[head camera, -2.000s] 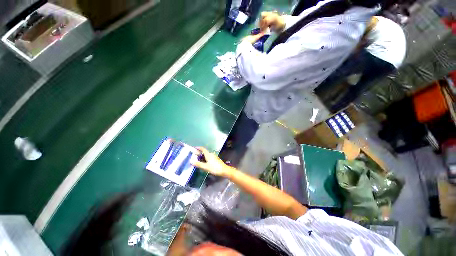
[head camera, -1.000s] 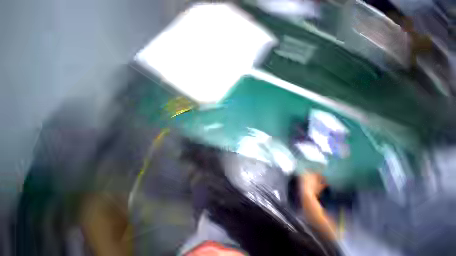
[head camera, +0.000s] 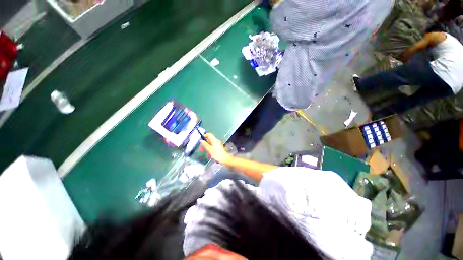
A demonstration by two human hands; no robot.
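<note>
A white and dark blue printed retail box lies on the green bench. My right hand is at its lower right, closed around a thin dark stick-like tool, possibly a cutter or pen. A smaller pale blue-white piece sits between the box and the hand; whether the hand touches it is unclear. Clear crumpled plastic film lies below, at the bench edge. My left hand is not in view; dark hair covers the bottom of the picture.
A white block stands at the left bench end. White-blue scraps lie beside a standing coworker. A pale rail borders the bench. An open carton of boxes and a green sack are on the right. Another person bends farther back.
The view swung away to the white block, blurred, and came back. The thin tool and the small pale piece now show by my right hand. The coworker's hands have left the picture.
</note>
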